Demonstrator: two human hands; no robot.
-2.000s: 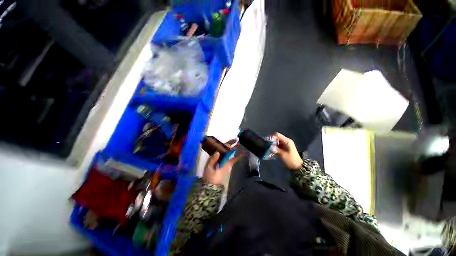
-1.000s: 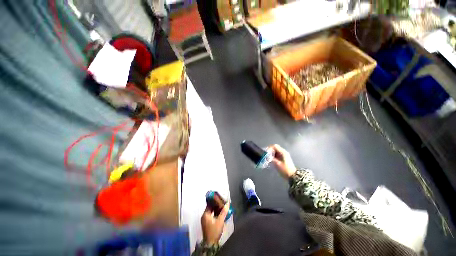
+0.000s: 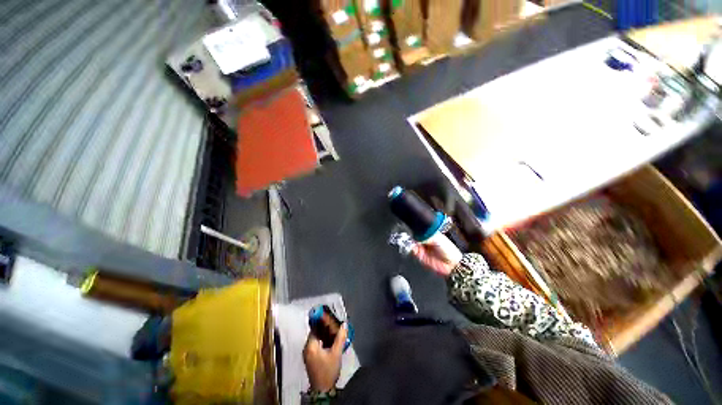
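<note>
My right hand [image 3: 438, 255] holds a black thread spool [image 3: 415, 213] with a teal-blue rim at its base, tilted, in front of me over the dark floor. Crinkled clear plastic [image 3: 401, 238] shows beside its base. My left hand [image 3: 324, 362] is lower, near my body, and grips a dark brown spool [image 3: 326, 324] with blue ends. The two spools are apart. The fingers of my left hand cover part of the brown spool.
A white-topped table [image 3: 538, 134] stands ahead right, with an orange-brown crate [image 3: 633, 336] of tangled strips below it. Cardboard boxes [image 3: 419, 32] stand at the back. A red-topped stand [image 3: 275, 141], a yellow box [image 3: 218, 340] and a shutter [image 3: 103, 119] are left.
The view has moved forward past the blue bins, and the crate is now close on the right. Both hands still hold their spools; the black spool appears nearer and larger.
</note>
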